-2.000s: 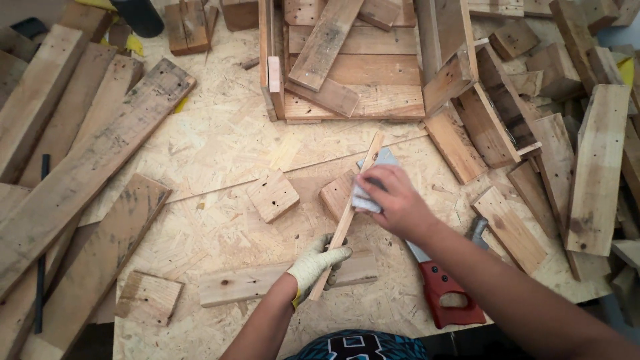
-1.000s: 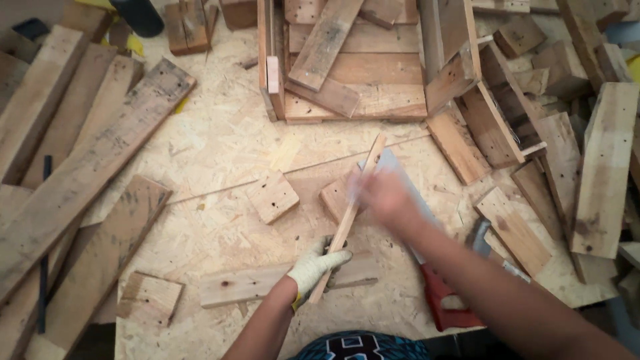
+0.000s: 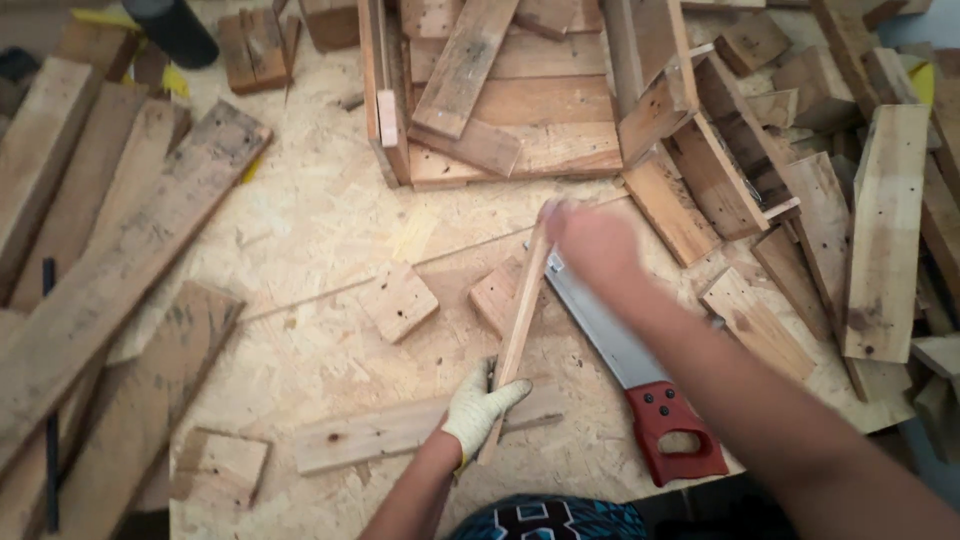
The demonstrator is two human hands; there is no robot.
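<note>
A narrow wooden strip point(image 3: 517, 330) slants upward, its lower part gripped by my left hand point(image 3: 484, 409), which wears a pale glove. My bare right hand point(image 3: 592, 232) is blurred at the strip's upper end, fingers bent around it; the sandpaper-like sheet seen earlier is too blurred to make out. Under my right forearm lies a handsaw point(image 3: 664, 420) with a red handle. Two square wood blocks point(image 3: 397, 300) point(image 3: 496, 296) rest left of and behind the strip. A flat board point(image 3: 375, 431) lies beneath my left hand.
A wooden box frame point(image 3: 517, 150) holding loose boards stands at the back. Long planks point(image 3: 135, 225) are piled on the left, with a black bar point(image 3: 50, 390) among them. Offcuts point(image 3: 885, 240) and a small wooden box point(image 3: 720, 172) crowd the right. A dark cylinder point(image 3: 172, 30) is at the back left.
My right hand has moved up along the strip from nearer its middle to its upper end. My left hand keeps its hold on the lower part.
</note>
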